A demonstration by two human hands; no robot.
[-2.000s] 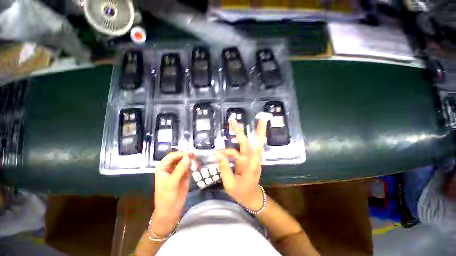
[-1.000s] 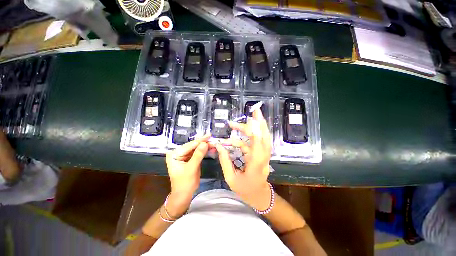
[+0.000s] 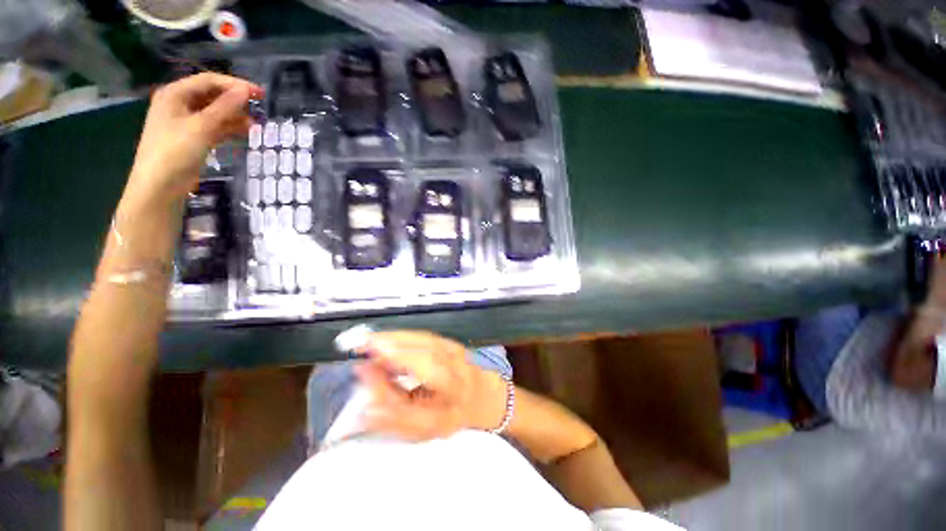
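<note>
A clear blister tray (image 3: pixel 565 244) holds black phone housings in two rows. My left hand (image 3: pixel 182 130) is over its upper left part, thumb and finger pinched at the top edge of a sticker sheet (image 3: pixel 280 176) with rows of grey-white ovals. The sheet lies over the second lower pocket and hides its housing. Pale ovals show below the rectangles on the third (image 3: pixel 365 218) and fourth (image 3: pixel 438 226) lower housings. My right hand (image 3: pixel 425 384) is blurred, in front of the bench edge over my lap, with something white at a fingertip; whether it holds anything is unclear.
A fan (image 3: pixel 171 8), partly cut off, and a round white piece with a red centre (image 3: pixel 227 27) stand at the back left. White paper (image 3: pixel 726 47) lies at the back right. Cardboard (image 3: pixel 633 415) is below the bench. Another person's arm (image 3: pixel 918 332) shows at the right.
My left hand has moved up and left across the tray, and the sheet is now spread under it. My right hand has drawn back from the tray towards my body. The view has shifted.
</note>
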